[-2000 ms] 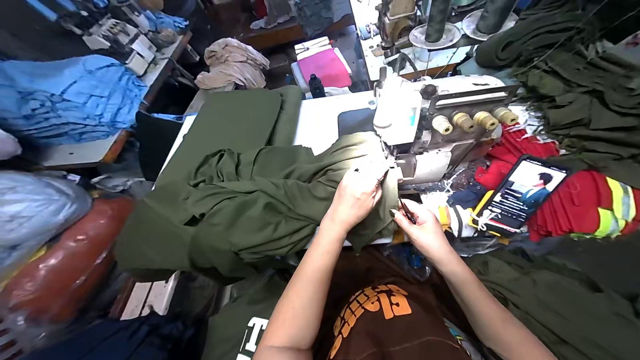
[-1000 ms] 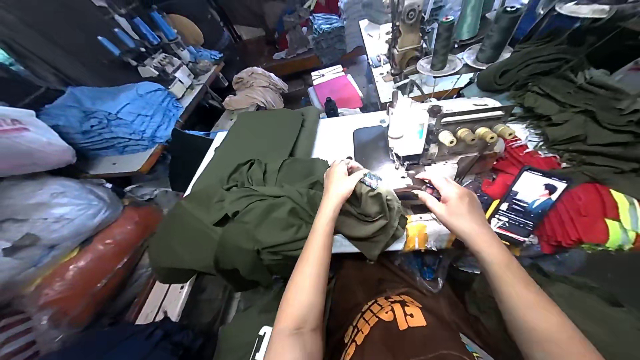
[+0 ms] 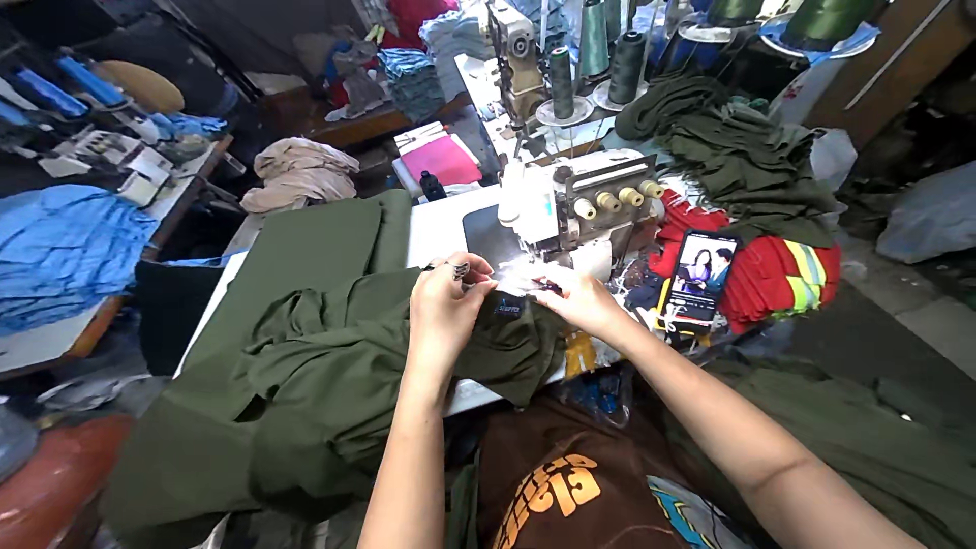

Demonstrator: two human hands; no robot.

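Observation:
An olive-green garment [image 3: 328,381] lies bunched over the left and front of the white machine table, with a small dark label [image 3: 508,306] facing up. My left hand [image 3: 450,297] has its fingertips pinched at the garment's edge, just left of the lit needle area. A small dark tool, its kind unclear, is between the fingers of my right hand [image 3: 576,301], close to the needle. Both hands are in front of the overlock sewing machine [image 3: 602,198], whose lamp glare washes out what lies between the fingertips.
Behind stand thread cones [image 3: 561,84] and a second sewing machine [image 3: 512,53]. At the right, a phone [image 3: 698,282] leans by red cloth with reflective strips [image 3: 785,282], below an olive fabric pile [image 3: 747,152]. Light blue fabric [image 3: 69,252] covers a table at left.
The garment's edge by the needle has turned, and its label now shows between my hands. My left hand was on the cloth nearer the machine two seconds ago.

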